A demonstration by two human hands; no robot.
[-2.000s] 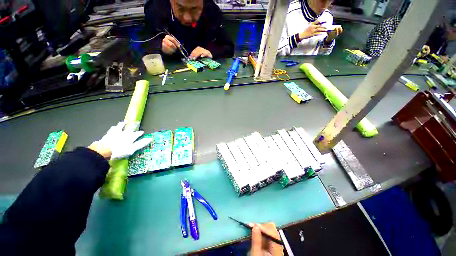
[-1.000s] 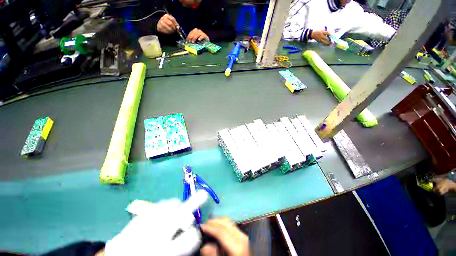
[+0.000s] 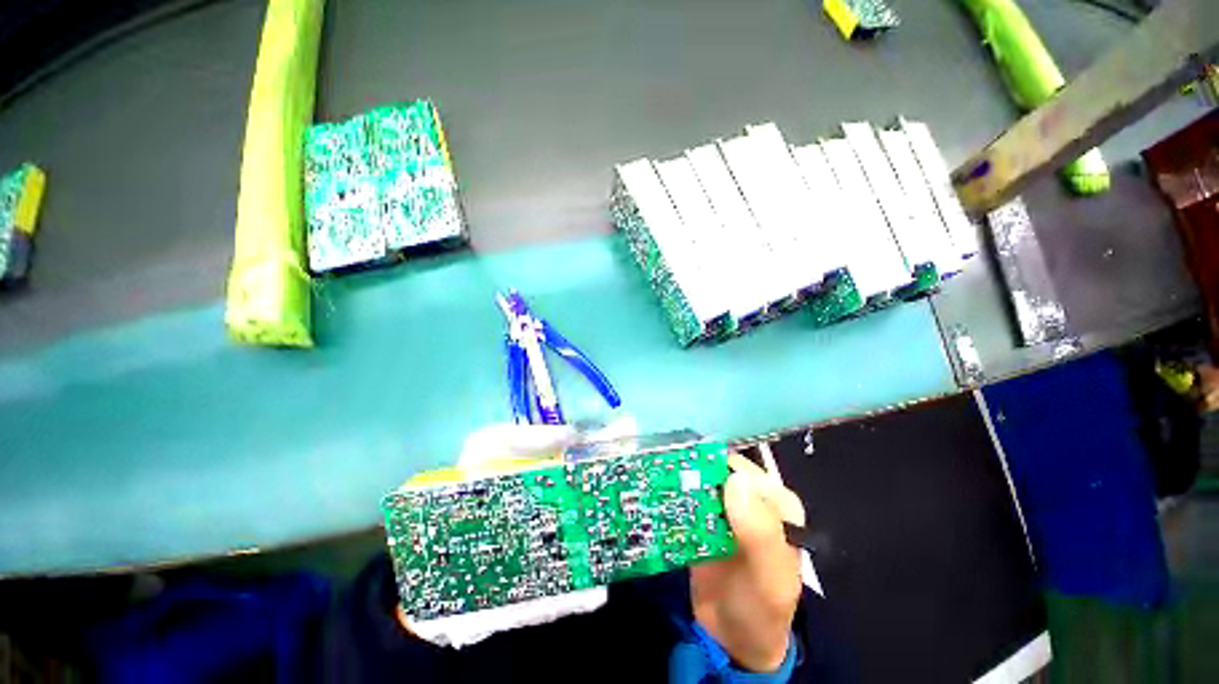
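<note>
A green circuit board (image 3: 568, 535) is held solder side up over the front edge of the bench mat. My left hand (image 3: 501, 625), in a white glove, grips it from behind and below; glove fabric shows above and below the board. My right hand (image 3: 759, 548) is bare and holds the board's right end. A dark thin tool end (image 3: 798, 536) sticks out beside its fingers. Blue-handled cutters (image 3: 535, 361) with a purple-and-white marker on them lie on the mat just behind the board.
Boards (image 3: 381, 187) lie side by side against a lime-yellow roll (image 3: 274, 174). A row of boards with whitish strips (image 3: 749, 221) stands at right. Another board (image 3: 19, 221) is at far left. A slanted post (image 3: 1069, 134) and metal strip (image 3: 1027, 274) are at right. The teal mat (image 3: 161, 414) has a front edge.
My hands have come together and now hold a board up at the mat's edge. Two seconds ago the left hand was at the boards by the roll. The view has tilted down.
</note>
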